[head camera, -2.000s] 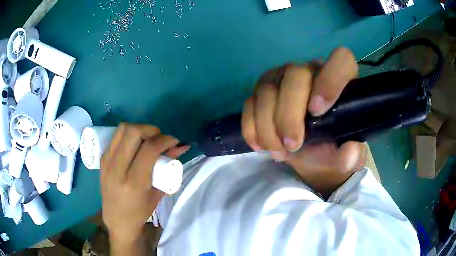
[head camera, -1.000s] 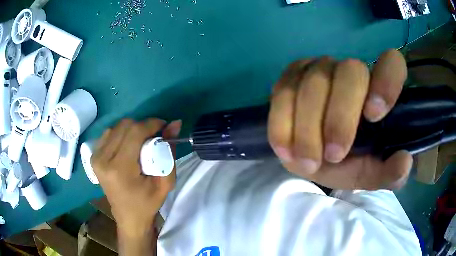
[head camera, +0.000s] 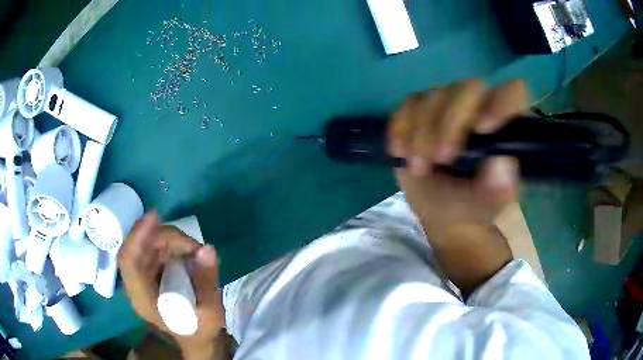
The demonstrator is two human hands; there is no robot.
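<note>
My right hand [head camera: 458,140] is closed around the black electric screwdriver [head camera: 359,138], right of centre and above the bench. Its thin bit [head camera: 308,137] points left and touches nothing. My left hand [head camera: 166,267] is at the lower left and holds a white fan by its handle [head camera: 178,299], the rounded end towards the camera. Part of its white head shows above the fingers; the rest is hidden. Both hands are somewhat blurred. The bit is well apart from the fan.
A pile of white fans [head camera: 51,204] lies at left. Loose screws [head camera: 187,63] are scattered at the upper middle. A white piece [head camera: 392,27] lies at the top, with a black box [head camera: 522,24] right of it. Cardboard boxes [head camera: 608,228] are at right.
The screwdriver bit was at the handle's end one second ago; the tool has moved up and away from it. My left hand has lowered and turned the fan. The view has shifted.
</note>
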